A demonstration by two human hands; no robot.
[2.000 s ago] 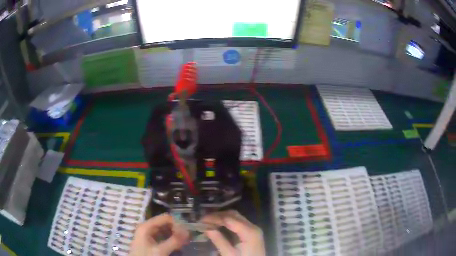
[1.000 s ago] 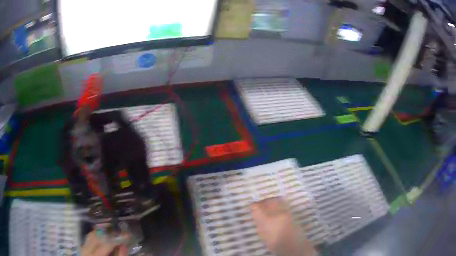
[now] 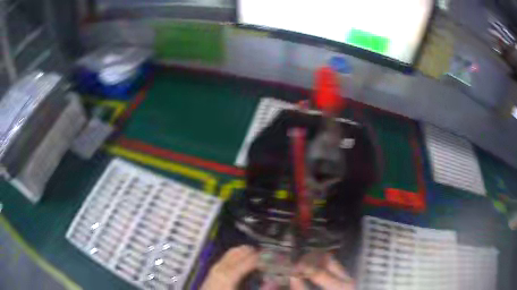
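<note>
The black test fixture point(image 3: 312, 158) stands in front of me. Its red clamp handle point(image 3: 329, 90) stands upright. My left hand point(image 3: 235, 269) and my right hand point(image 3: 326, 272) are together at the fixture's front, at the fixture nest point(image 3: 278, 265), both cut off by the lower edge. The fingers are blurred, and I cannot tell whether either holds a flex circuit. A white parts tray point(image 3: 144, 224) with rows of small circuits lies to the left. Overlapping white parts trays point(image 3: 408, 257) lie to the right.
Another tray point(image 3: 263, 122) lies partly behind the fixture and one more point(image 3: 453, 158) at the far right. A monitor point(image 3: 334, 25) shows a green block. Stacked trays point(image 3: 42, 130), a grey card point(image 3: 92, 137) and a blue bin point(image 3: 113, 85) stand at the left. A purple cable point(image 3: 203, 263) runs beside the fixture.
The view has swung back left, so the fixture appears further right. My right hand has moved from over the right tray to the fixture's front, beside my left hand. The clamp handle still stands up.
</note>
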